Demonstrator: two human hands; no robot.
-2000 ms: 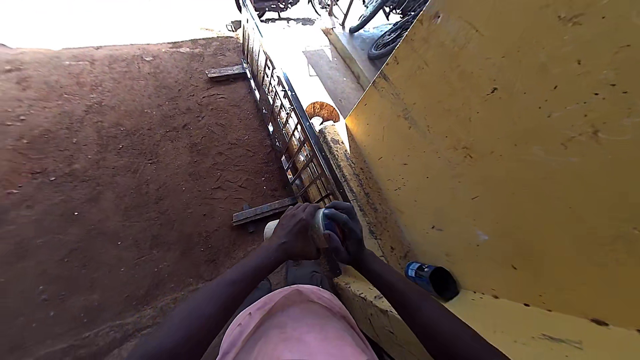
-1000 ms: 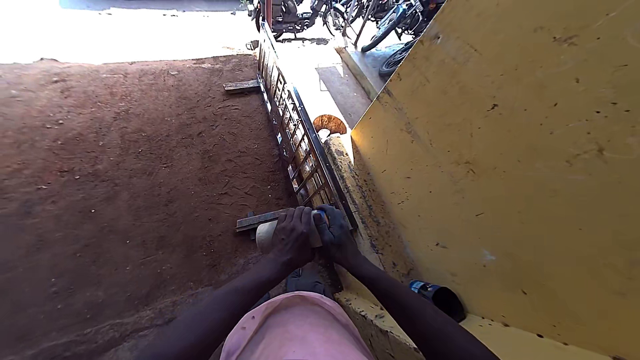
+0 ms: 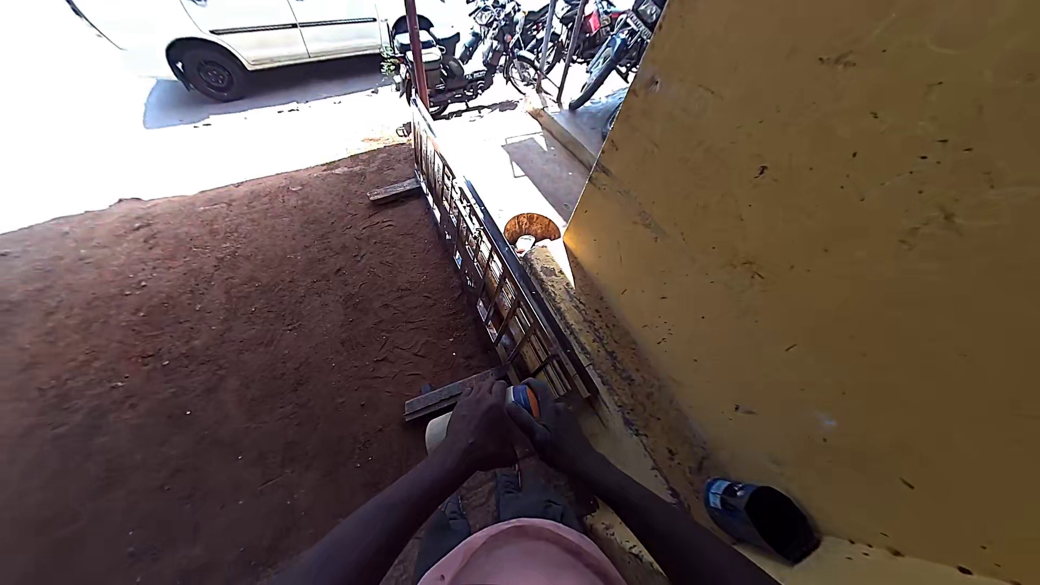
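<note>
Both my hands meet low in the middle of the view, around a small container with a blue and orange side (image 3: 524,400). My left hand (image 3: 485,426) closes on its left part, and my right hand (image 3: 551,429) wraps its right part. A pale rounded thing (image 3: 437,433) shows just left of my left hand; whether it belongs to the held container I cannot tell. Just beyond my hands, a dark metal grille (image 3: 496,284) stands on edge, leading away from me, with wooden battens (image 3: 447,396) under it.
A yellow wall (image 3: 796,244) with dark spots rises on the right. A dark open container (image 3: 760,516) lies on the ledge at its foot. Reddish bare soil (image 3: 244,374) spreads to the left. Further off are a round brown thing (image 3: 532,227), motorcycles (image 3: 471,69) and a white car (image 3: 276,32).
The view has tilted up, bringing the white car into sight. Both hands stay together at the container, whose blue and orange side now shows between them.
</note>
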